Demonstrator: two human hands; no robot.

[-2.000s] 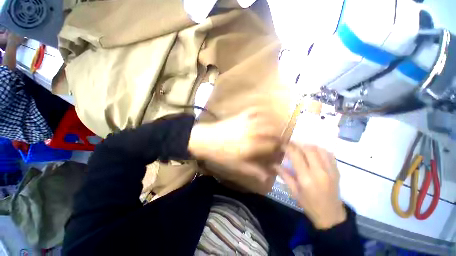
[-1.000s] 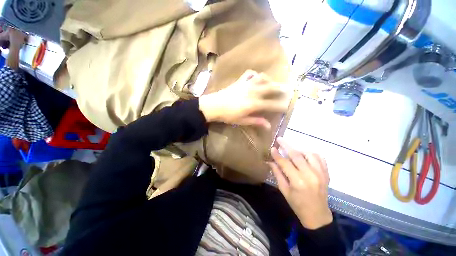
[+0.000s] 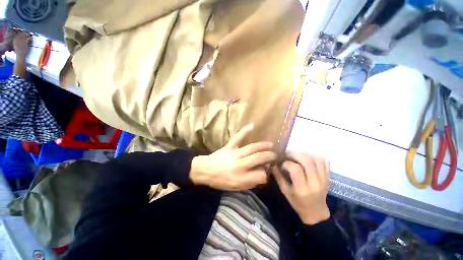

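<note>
The tan garment body lies left of the needle and drapes down to my lap. A brown zipper with a pale toothed line runs along its right edge, from the presser foot to my fingers. My left hand and my right hand meet at the near end of this edge, by the table's front. Their fingertips pinch the zipper and cloth edge together. The exact grip is partly hidden by the fingers.
Scissors with yellow and red handles lie right of the needle. The white machine head stands above. A printed ruler follows the table's front edge. A clear plastic bag is low right. Another person's checked sleeve is far left.
My left hand has moved down from the middle of the cloth to join my right hand at the near end. The garment lies flatter, and a small slit now shows on it.
</note>
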